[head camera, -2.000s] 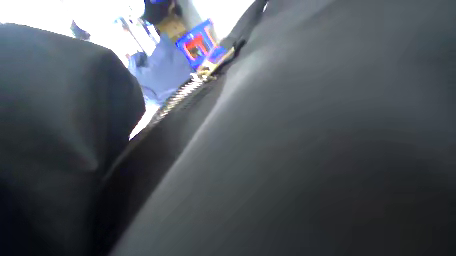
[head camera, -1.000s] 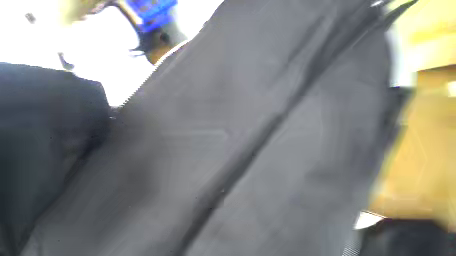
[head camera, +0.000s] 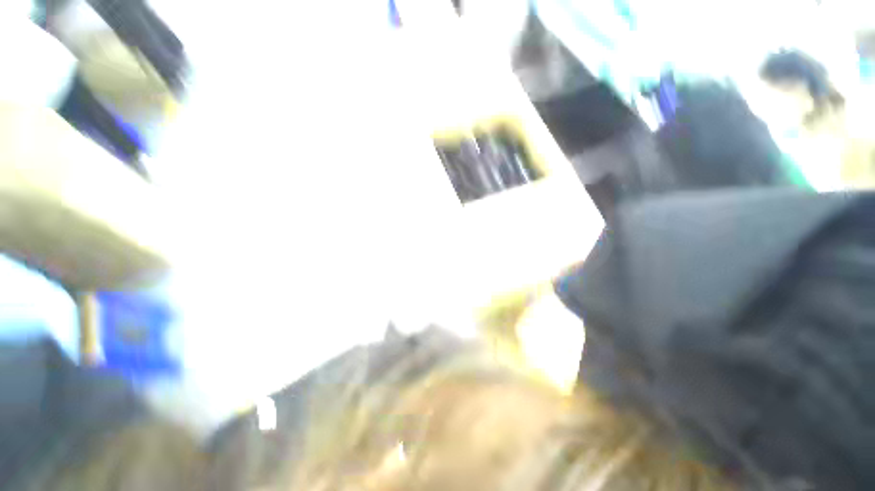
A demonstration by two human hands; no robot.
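The view is strongly blurred and partly washed out. Dark grey cloth (head camera: pixel 729 297), like a jacket or sleeve, fills the right side, close to the lens. A blurred brown and tan mass (head camera: pixel 451 427) runs along the bottom edge; I cannot tell what it is. A box-like thing with a tan rim and dark pieces inside (head camera: pixel 494 163) shows at upper centre, within a bright white area. Neither my left hand nor my right hand can be made out.
A blue object (head camera: pixel 139 331) stands at the left, below a large pale tan form (head camera: pixel 77 211). A person in dark clothing (head camera: pixel 715 134) is at the upper right. Another person's dark hair (head camera: pixel 801 77) shows further right.
The view has swung away from the dark cloth that filled most of it. The cloth is now mainly at the right, and the white area, box-like thing and people have come into view.
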